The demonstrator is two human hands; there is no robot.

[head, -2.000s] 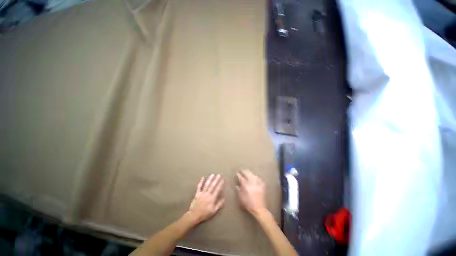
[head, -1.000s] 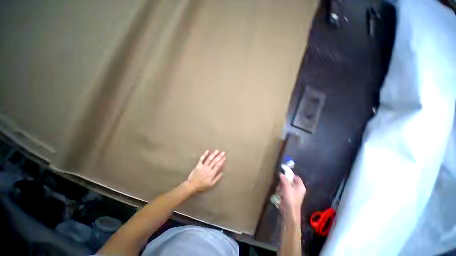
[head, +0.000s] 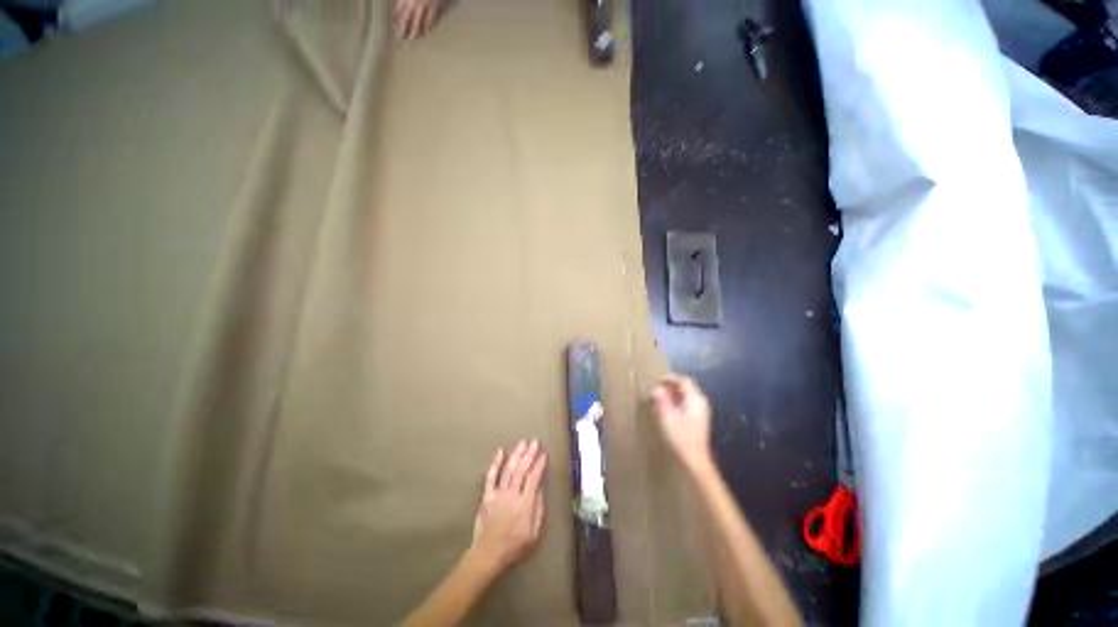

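Observation:
A wide tan fabric ply (head: 454, 245) covers most of the table, with long soft folds at its left part. A long bar weight (head: 591, 490) with white and blue wrapping lies on the fabric near its cut end. My left hand (head: 511, 502) lies flat on the fabric, left of the bar, fingers apart. My right hand (head: 682, 416) is at the fabric's cut edge, right of the bar, fingers curled; whether it pinches the cloth cannot be made out.
A block weight (head: 694, 279) with a handle lies on the dark tabletop (head: 736, 172). Another bar weight (head: 600, 31) rests on the far cloth. Red scissors (head: 835, 527) lie beside white sheeting (head: 950, 306). A small dark tool (head: 754, 47) and another person's hand (head: 417, 15) show far off.
The near bar weight has moved from the dark tabletop onto the fabric. My right hand has let go of it and is at the cloth's edge. The far bar is now on the fabric.

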